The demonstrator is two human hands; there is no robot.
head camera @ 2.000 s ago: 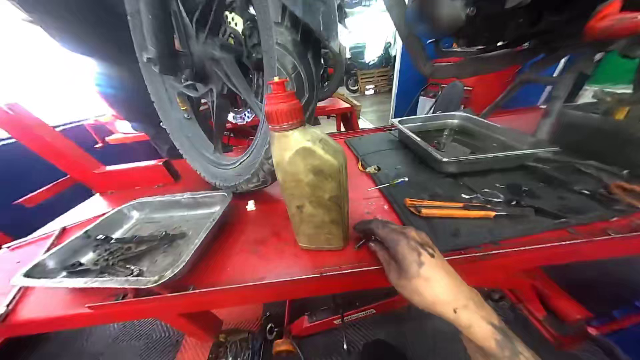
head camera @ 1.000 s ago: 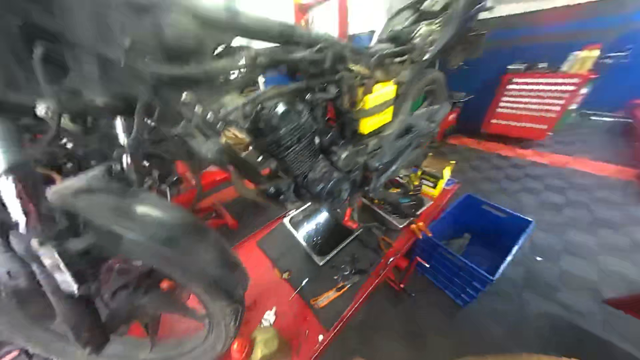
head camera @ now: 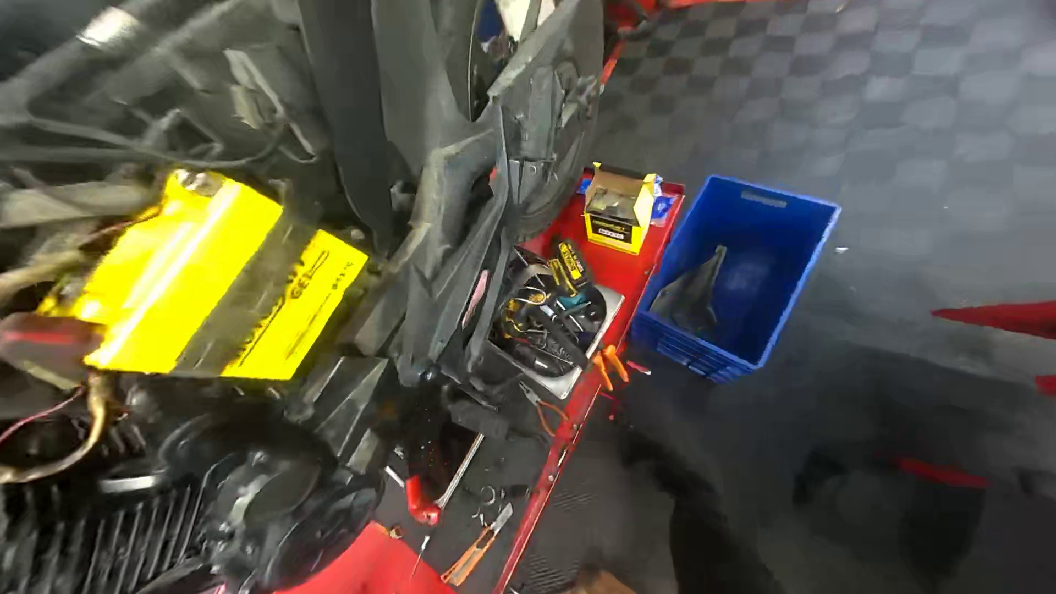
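Observation:
Neither of my hands can be made out in the head view. A motorcycle (head camera: 272, 487) fills the left side, its finned engine low and a yellow battery (head camera: 223, 280) bearing writing in its frame. Beneath it runs a red metal bench (head camera: 615, 268). A metal tray (head camera: 609, 309) on the bench holds mixed tools and a yellow and black battery pack (head camera: 569, 262). Orange-handled pliers (head camera: 540, 404) lie beside the tray, and more orange handles (head camera: 609, 367) jut over its edge. An orange utility knife (head camera: 478, 549) rests on the dark mat.
An open yellow box (head camera: 615, 219) stands at the bench's far end. Beside the bench, a blue plastic crate (head camera: 734, 280) on the checkered floor (head camera: 866, 107) holds a dark, curved part (head camera: 693, 293). Red pieces (head camera: 998, 318) show at the right edge.
The view has swung far to the right, away from the front wheel and oil bottle. The hand seen beside the bottle two seconds ago is out of view.

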